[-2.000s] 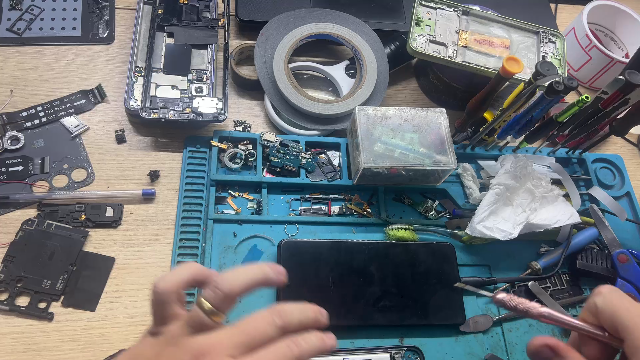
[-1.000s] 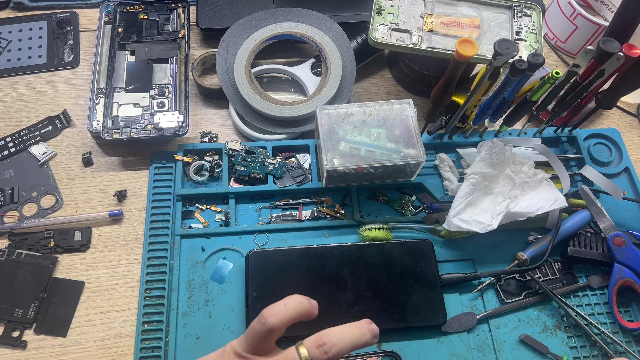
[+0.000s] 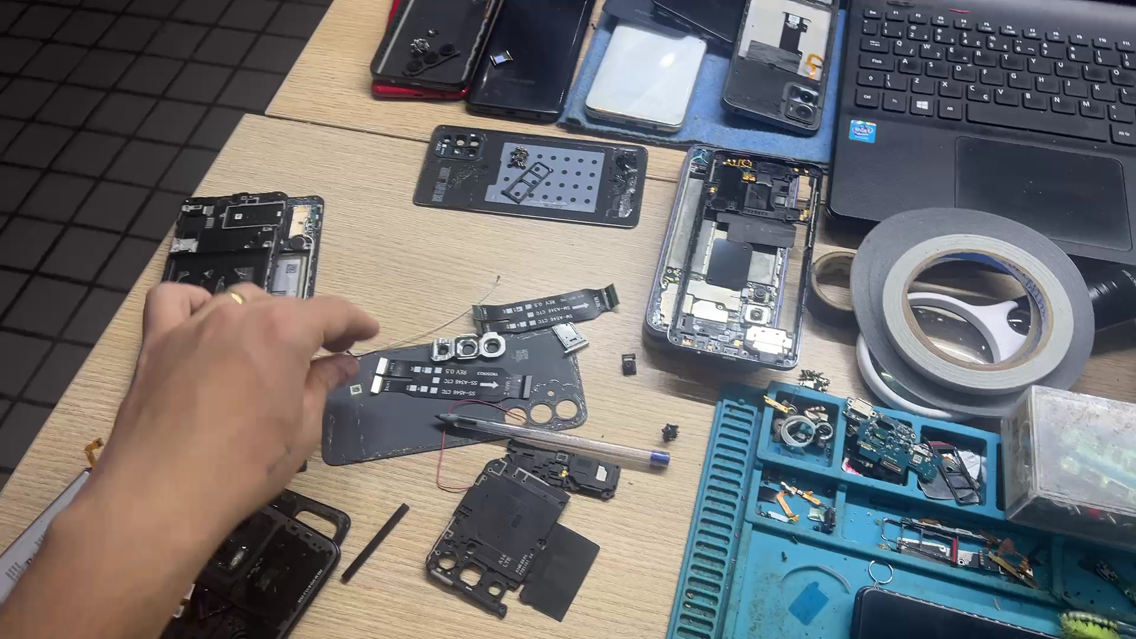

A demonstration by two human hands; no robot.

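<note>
My left hand (image 3: pixel 231 382) reaches in from the lower left, fingers curled, over the wooden table beside an opened phone chassis (image 3: pixel 288 257). A thin cable (image 3: pixel 426 333) runs up to its thumb and fingertips; whether they pinch it cannot be told. Just right of the fingertips, a grey phone back cover (image 3: pixel 390 439) carries flex cables (image 3: pixel 453 380), metal camera rings (image 3: pixel 468 347) and part of a clear ballpoint pen (image 3: pixel 568 439). Below them lie a black plastic phone inner cover (image 3: pixel 497 524) and a narrow black strip (image 3: pixel 375 543). My right hand is out of view.
On the right are a blue repair mat (image 3: pixel 737 532) with small parts, a clear box (image 3: pixel 1074 461), tape rolls (image 3: pixel 976 311) and an opened phone (image 3: pixel 741 257). A laptop (image 3: pixel 985 115) stands at the upper right. The table edge (image 3: pixel 191 240) borders a tiled floor.
The view has swung far left. My left hand was above the black-screened phone and is now at the table's left side. My right hand, with a slim tool two seconds ago, is out of view.
</note>
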